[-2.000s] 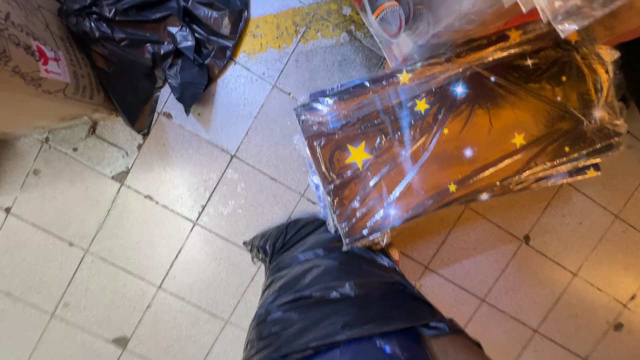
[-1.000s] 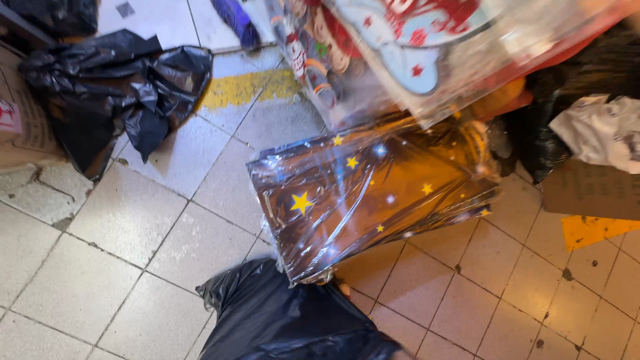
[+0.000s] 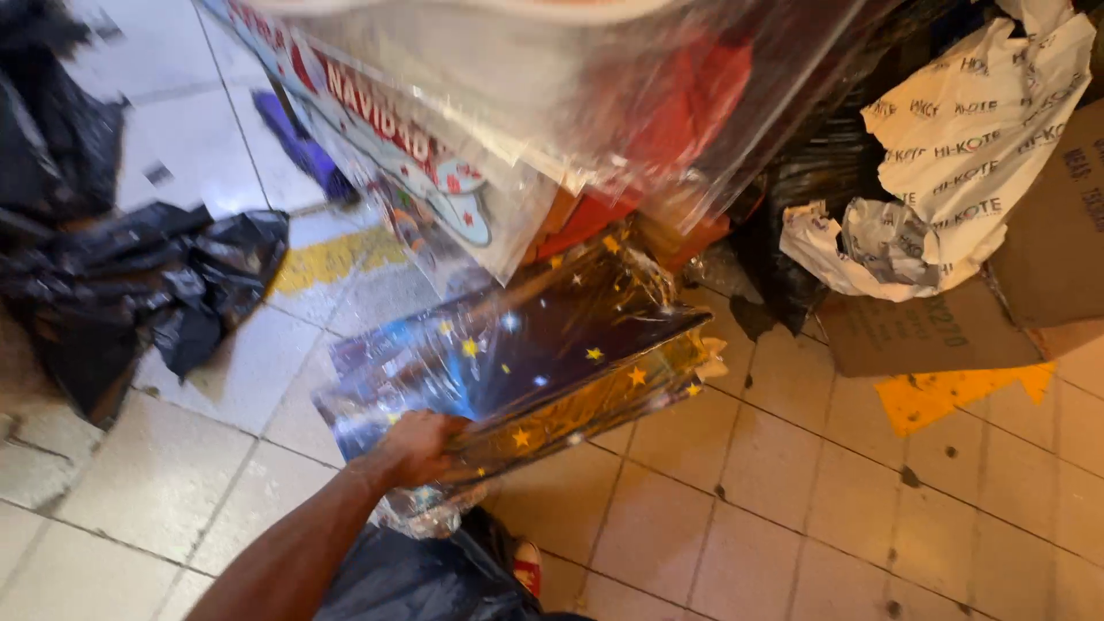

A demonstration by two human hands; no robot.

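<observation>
My left hand (image 3: pixel 423 444) reaches in from the lower left, its fingers closed over the near left part of a plastic-wrapped, star-printed package (image 3: pixel 552 349). Dark blue and gold layers show under the clear film, with a fold along the middle. Above the package and partly over it hang clear-wrapped printed sheets (image 3: pixel 466 129), red and white, blurred. Below my hand a black plastic bag (image 3: pixel 414 573) covers part of the lower edge. My right hand is not in view.
Another black plastic bag (image 3: pixel 198 276) lies on the tiled floor at left, near a purple item (image 3: pixel 302 147). At right are crumpled printed paper (image 3: pixel 957 164) and a cardboard box (image 3: pixel 931 332). A red shoe (image 3: pixel 527 569) shows at the bottom.
My left hand has come into view and grips the star-printed package, which now looks folded or parted along its length. More of the clear-wrapped printed sheets shows above it.
</observation>
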